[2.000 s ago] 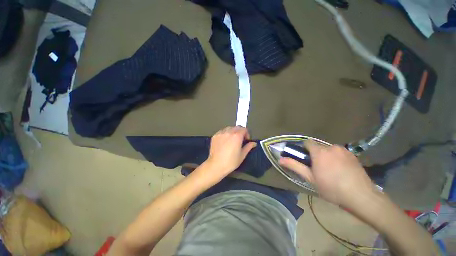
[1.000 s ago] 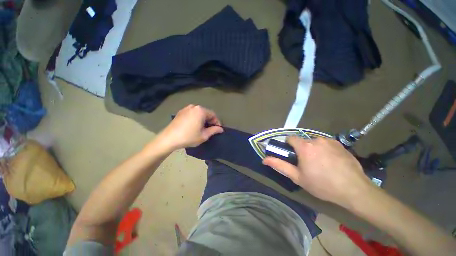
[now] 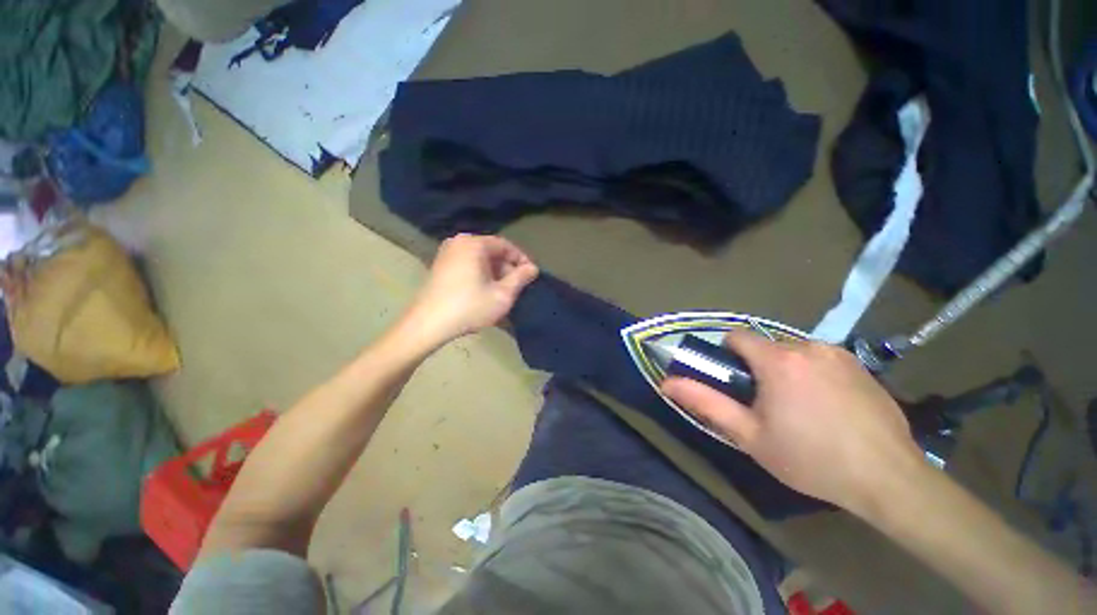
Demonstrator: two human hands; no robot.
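A navy cut fabric piece (image 3: 577, 330) lies slanting along the table's near edge. My left hand (image 3: 479, 284) pinches its left end between thumb and fingers. My right hand (image 3: 808, 408) grips the black handle of the steam iron (image 3: 710, 360). The iron's pointed tip faces left and its soleplate rests over the fabric piece, hiding part of it. The white strip (image 3: 884, 240) runs down from the upper right to behind the iron.
A thick stack of navy cut pieces (image 3: 577, 132) lies beyond my hands. A looser navy heap (image 3: 950, 180) and the steam hose (image 3: 1004, 264) are at right. A white board (image 3: 313, 84) is upper left. A red crate (image 3: 181, 499) and cloth bundles (image 3: 90, 312) are on the floor left.
The view has swung left, so the table things appear further right. My left hand has shifted from the white strip's end to the fabric's left end. The iron now covers the fabric's middle.
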